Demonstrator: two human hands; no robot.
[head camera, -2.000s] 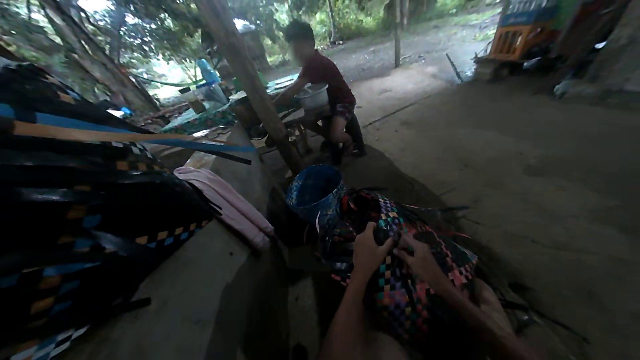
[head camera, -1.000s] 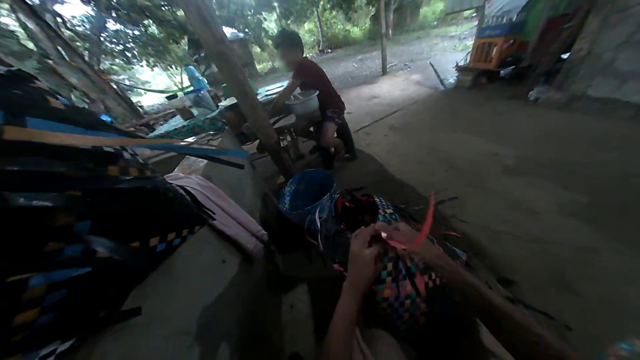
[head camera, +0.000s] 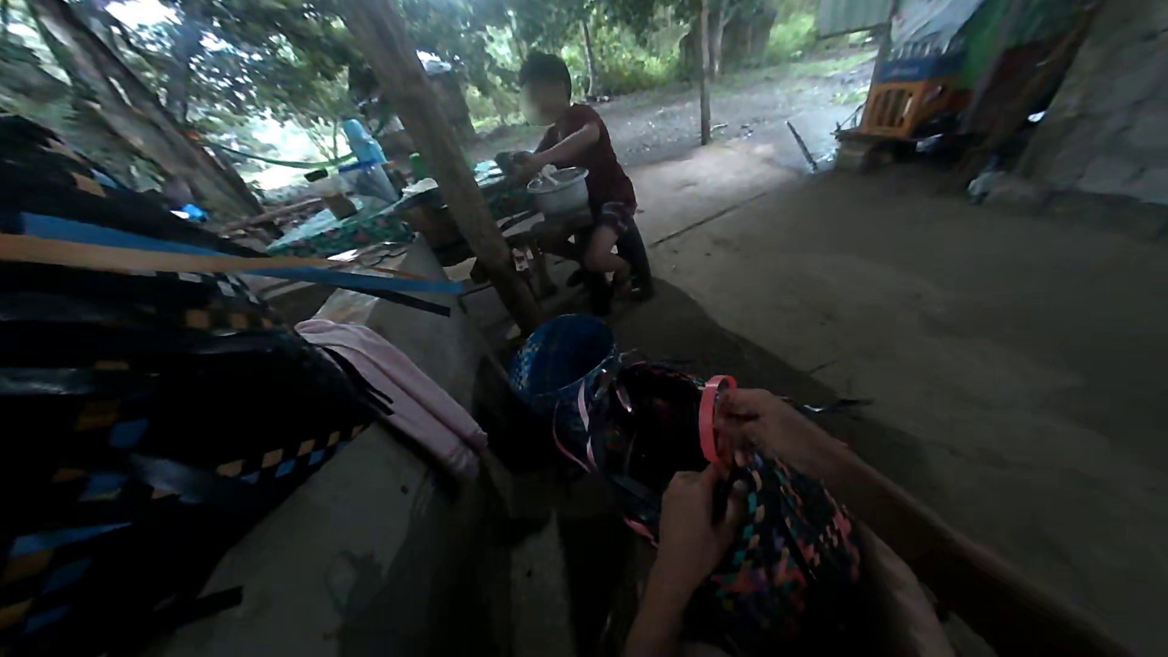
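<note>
A basket woven from black and coloured plastic strips (head camera: 776, 538) lies tilted in front of me, its dark opening facing away to the left. My left hand (head camera: 695, 516) grips its rim, thumb and fingers pressed together at the edge. Just right of and above it, my right hand (head camera: 753, 424) pinches a red plastic strip (head camera: 710, 420), which bends into a loop over the rim. Loose pink and dark strips hang around the basket's opening.
A blue woven basket (head camera: 566, 356) stands just beyond. At left are a large black woven piece (head camera: 164, 411) with protruding strips and a pink cloth (head camera: 401, 392) on a concrete ledge. A person (head camera: 593, 164) sits beyond a wooden post (head camera: 447, 164), near a metal pot (head camera: 558, 192).
The red strip, sticking up from my right hand a second ago, is now curved into a loop at the rim. Two seconds ago no red strip showed plainly between my hands.
</note>
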